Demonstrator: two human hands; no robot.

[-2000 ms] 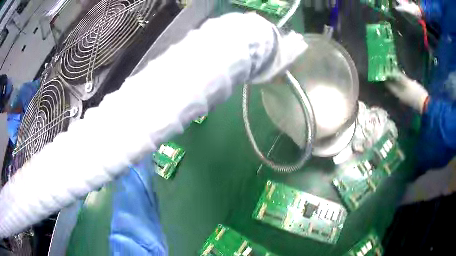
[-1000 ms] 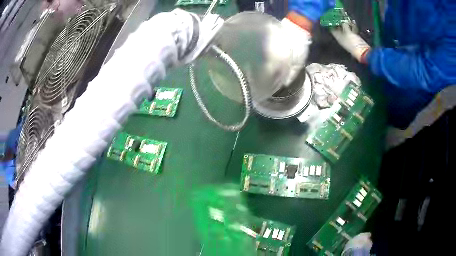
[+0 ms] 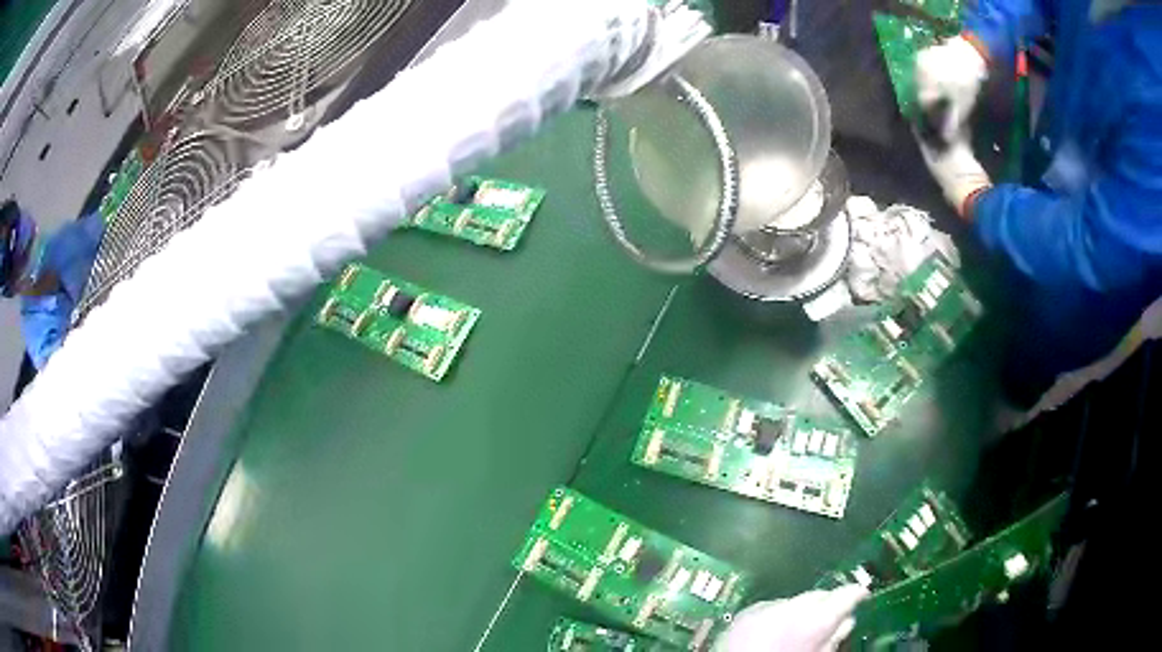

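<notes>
My left hand (image 3: 790, 624), in a white glove, is at the bottom edge, partly cut off. Its fingers are at the left end of a tilted green circuit board (image 3: 975, 576), which shows nearly edge-on at the lower right. This board partly covers another board (image 3: 924, 529) behind it. A board (image 3: 624, 560) lies flat just beyond my hand, and part of a further board (image 3: 593, 636) shows at the bottom edge. Another board (image 3: 749, 446) lies flat beyond these. My right hand is not in view.
A clear fume hood (image 3: 765, 121) on a round base stands at the top, with white cloth (image 3: 898, 251) beside it. A board (image 3: 898, 344) lies near the cloth. Two boards (image 3: 400, 318) (image 3: 484, 213) lie left. A white hose (image 3: 293, 229) crosses overhead. A person's gloved hands (image 3: 949, 96) work at upper right.
The blurred board at the bottom centre is gone from there; a tilted board now shows at lower right. The blue sleeve at lower left has left view. The other person's hand has moved off the hood.
</notes>
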